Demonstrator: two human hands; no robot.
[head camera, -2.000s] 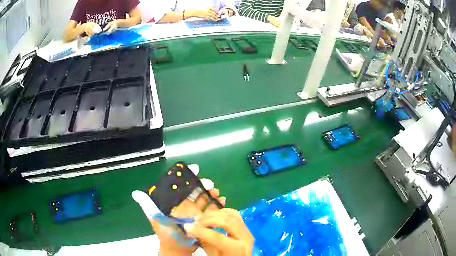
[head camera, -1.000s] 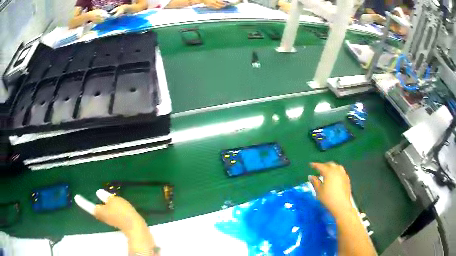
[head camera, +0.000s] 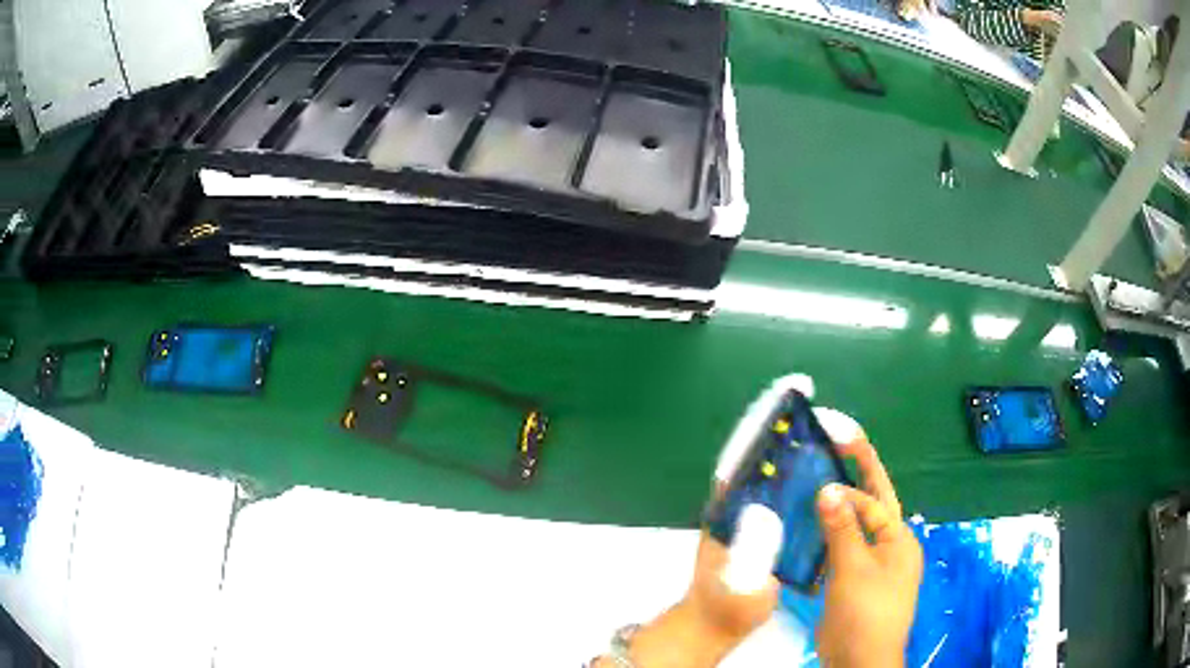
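Note:
My left hand (head camera: 731, 574), with white finger cots, holds a phone frame (head camera: 793, 485) above the near edge of the green belt. The frame is tilted, with blue film in its window and yellow dots at its upper end. My right hand (head camera: 868, 561) grips the frame's right side with thumb and fingers. A heap of loose blue film (head camera: 979, 594) lies on the white board (head camera: 1048, 548) to the right, partly hidden by my right hand. A black frame with an open window (head camera: 379, 415) lies on the belt to the left.
Stacked black trays (head camera: 483, 176) stand behind the belt's left part. Blue-filmed frames lie at left (head camera: 209, 359) and right (head camera: 1015, 419). White posts (head camera: 1109, 196) rise at upper right. A dark forked tool (head camera: 946, 165) lies on the far surface. A striped sleeve (head camera: 994, 26) shows at the top.
The view has swung left. My hands, empty and apart a second ago, now both hold a blue-filmed frame. The open frame from the earlier moment lies on the belt, left of my hands.

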